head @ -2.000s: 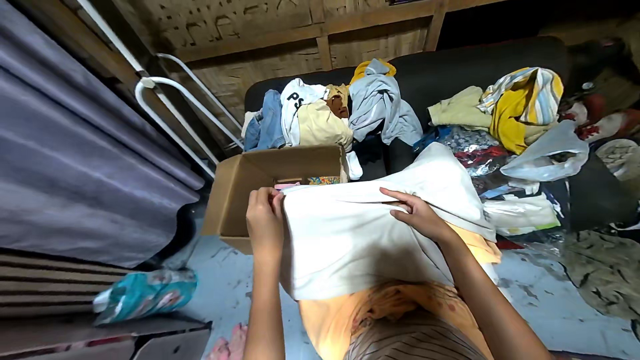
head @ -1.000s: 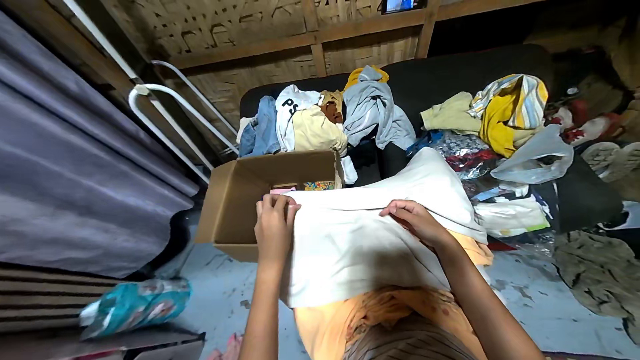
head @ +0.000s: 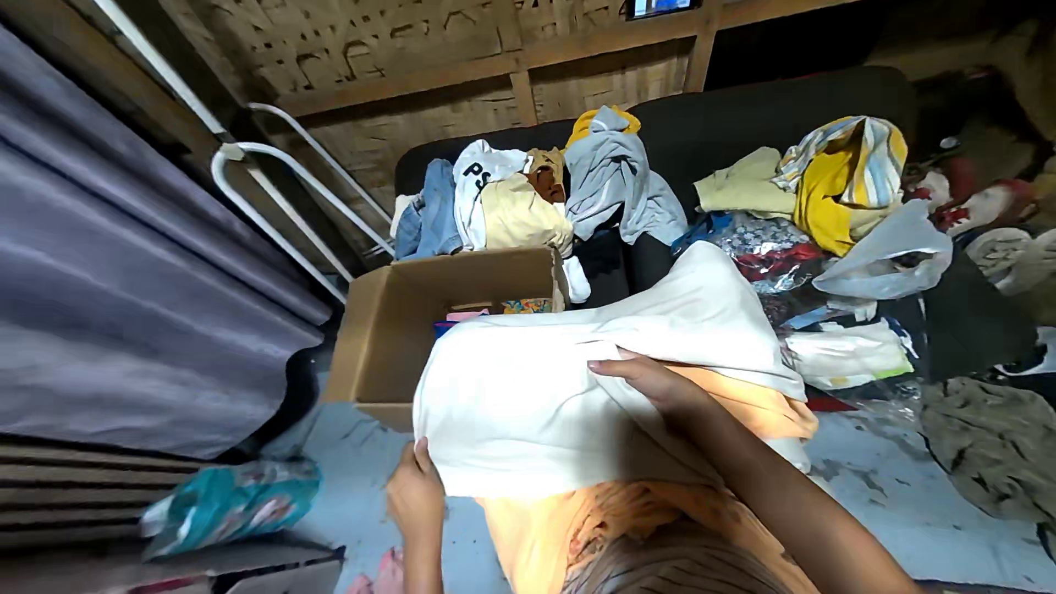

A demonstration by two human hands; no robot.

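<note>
A white cloth garment [head: 528, 396] lies spread across my lap, over an orange garment [head: 528, 520]. My left hand [head: 417, 487] pinches the white garment at its lower left edge, thumb on top. My right hand [head: 639, 375] grips a fold of it near the middle, with fingers partly under the fabric. Behind the garment's left part stands an open cardboard box [head: 371, 338], with a few coloured items low inside, partly covered by the white cloth.
Heaped clothes [head: 528, 214] lie on a black sofa [head: 767, 107], with a yellow garment [head: 825, 198] and a clear plastic bag [head: 891, 256] at right. A white metal frame [head: 272, 223] and a grey curtain [head: 124, 247] stand left. A teal plastic package [head: 239, 499] rests lower left.
My left hand has moved down from the garment's upper left edge to its lower left edge. My right hand stays near the middle of the white cloth.
</note>
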